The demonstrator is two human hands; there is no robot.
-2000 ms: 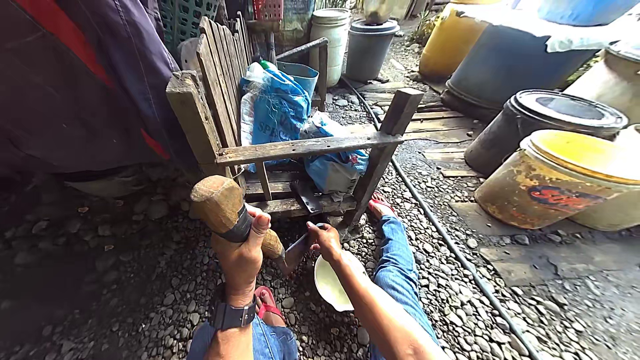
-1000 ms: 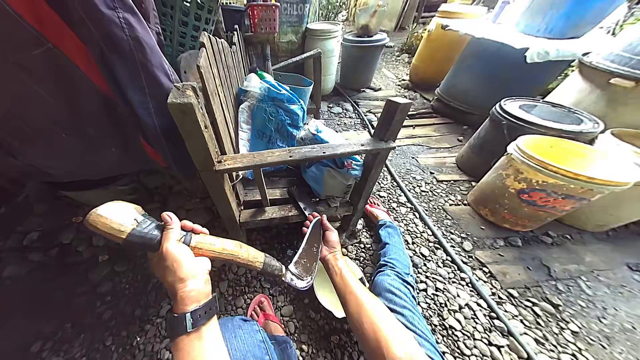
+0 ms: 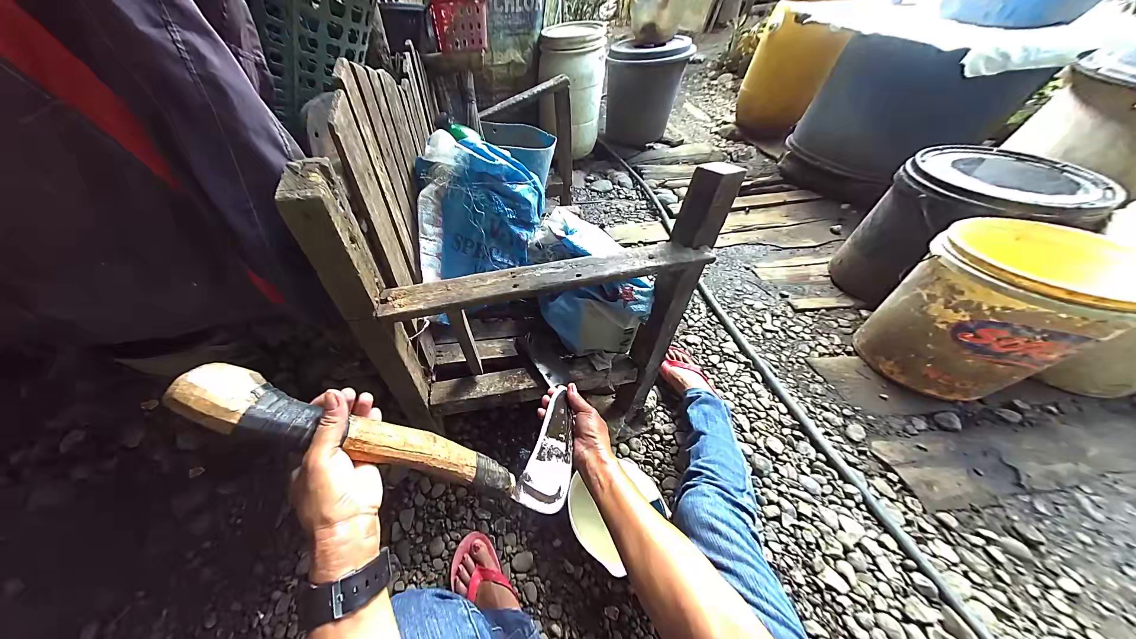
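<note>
My left hand (image 3: 342, 470) grips the wooden handle (image 3: 408, 446) of a bladed tool near the black wrapping on its thick end. The handle slants down to the right, to a second dark band beside the wide end of a curved metal blade (image 3: 546, 470). My right hand (image 3: 581, 426) holds the blade's upper narrow part, thumb near the top; some fingers are hidden behind it. A pale bowl (image 3: 596, 524) stands on the gravel below, partly behind my right forearm. Another dark flat blade-like piece (image 3: 543, 359) lies on the bench slats.
A weathered wooden bench (image 3: 541, 277) stands ahead, with blue-and-white sacks (image 3: 488, 222) on it. A black hose (image 3: 781, 399) crosses the gravel on the right. Beyond it stand a yellow-lidded bucket (image 3: 967, 328) and a black lidded bucket (image 3: 905, 240). A dark cover (image 3: 133, 195) hangs at left.
Two seconds ago the handle's thick end pointed up toward the view; it has swung out to the left. The blade's face has turned into view, and its narrow end points up.
</note>
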